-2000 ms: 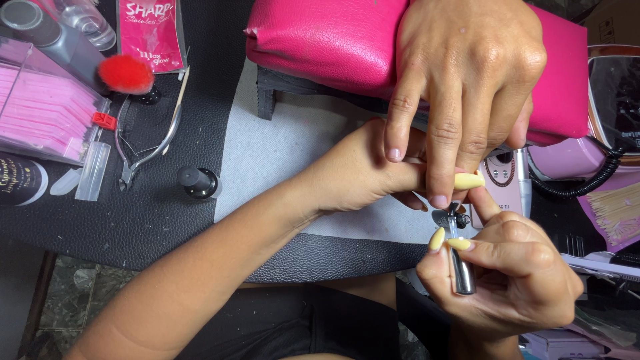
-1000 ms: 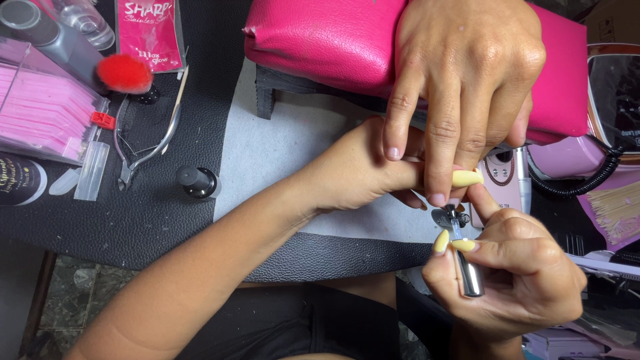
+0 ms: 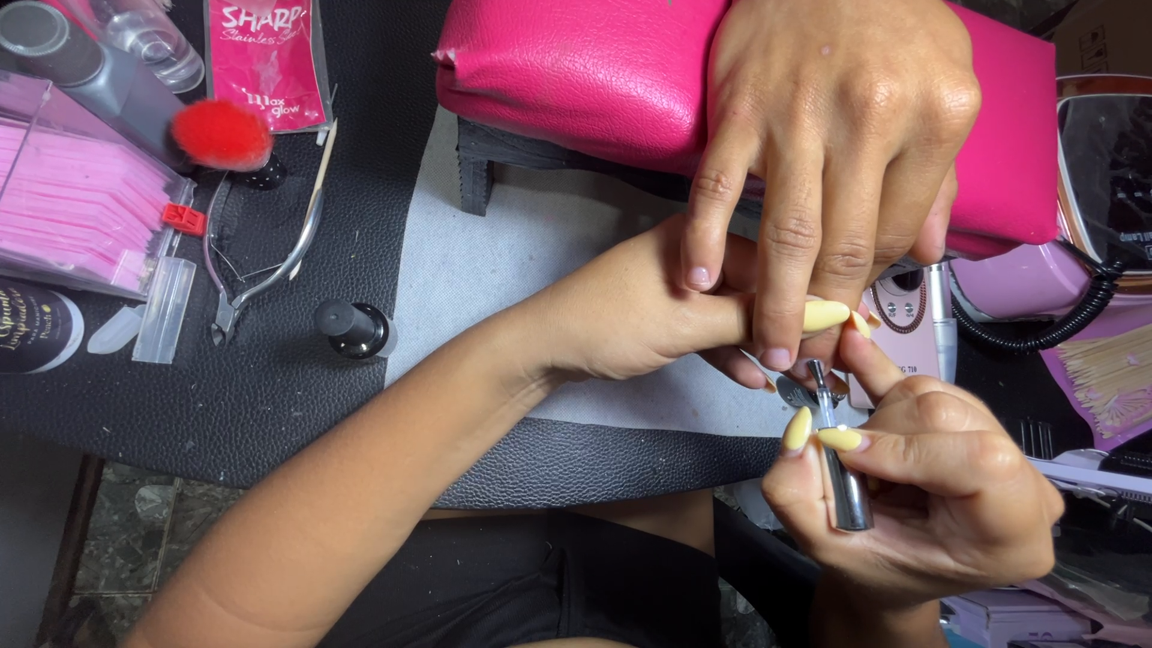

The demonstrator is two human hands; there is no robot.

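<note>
My left hand, its thumbnail long and pale yellow, reaches under another person's hand and holds its fingers from below. That hand comes from the top, over a pink padded armrest. In my right hand is a nail polish brush with a dark shiny cap, pinched between thumb and fingers. Its tip is close to the other person's fingertips; whether it touches a nail I cannot tell. A small black bottle stands on the black mat to the left of my left wrist.
Cuticle nippers, a red fluffy brush, a clear box of pink files and bottles are at the left. A pink device, a coiled black cord, a nail lamp and wooden sticks are at the right.
My right hand and the brush have shifted slightly near the other person's fingertips. My left hand and the other person's hand stay almost in place.
</note>
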